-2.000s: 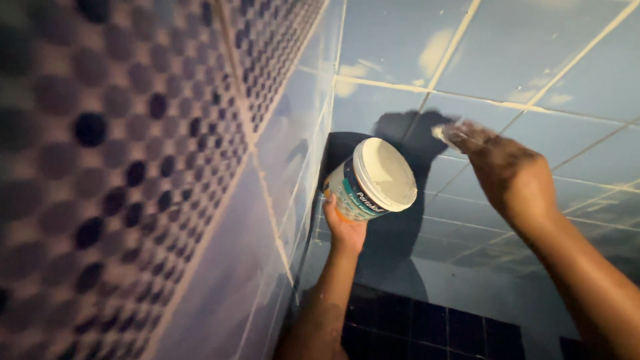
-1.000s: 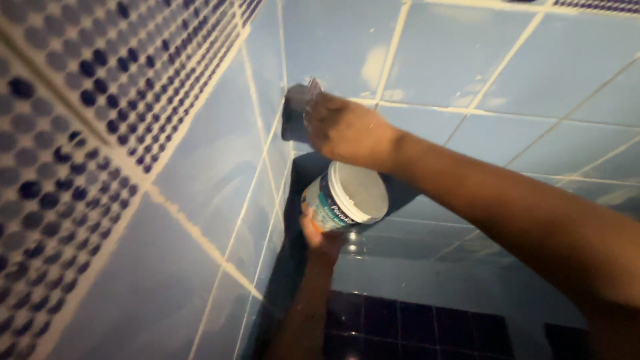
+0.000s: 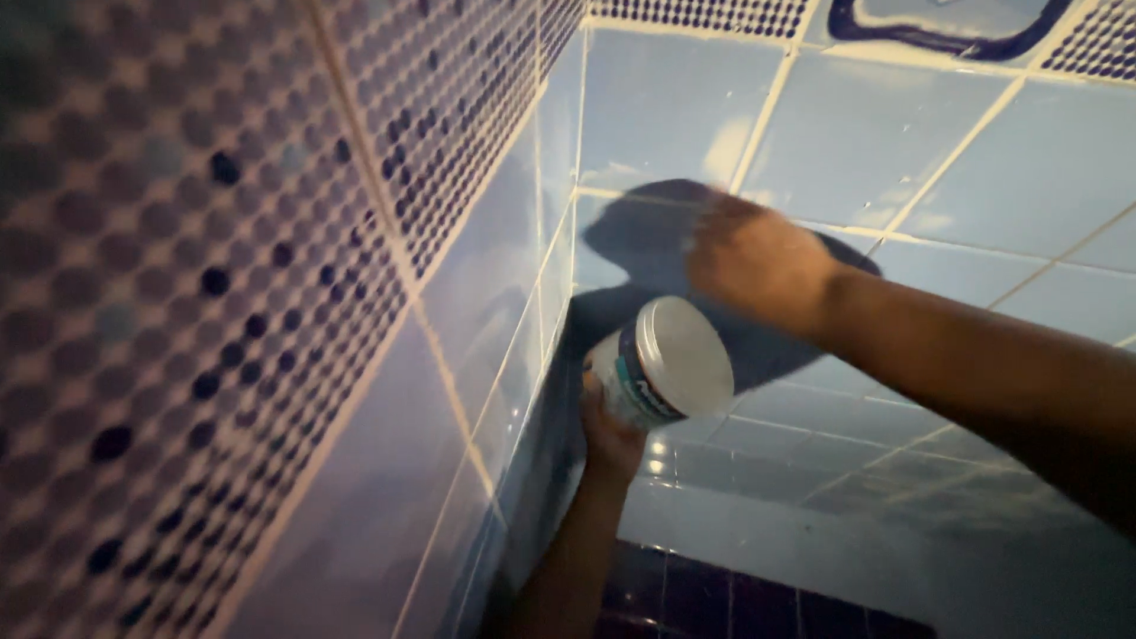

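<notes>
My left hand [image 3: 612,435] holds a round white plastic tub [image 3: 661,364] with a dark and teal label, tilted so that its pale top faces me. Above and to the right of the tub, my right hand [image 3: 754,257] is close to the light blue wall tiles [image 3: 674,98], blurred, with its fingers bent. Whether it holds something cannot be made out. White grout lines run between the tiles, and whitish smears [image 3: 728,151] mark their faces near the joints.
A side wall with purple dotted tiles [image 3: 204,284] stands close on the left and meets the blue wall at a corner. Dark tiles [image 3: 692,586] lie low down. A blue-framed decorative tile [image 3: 958,35] is at the top right.
My right hand first moved left toward the corner and is now a little farther right of it. My left hand still holds the tub. The view has shifted.
</notes>
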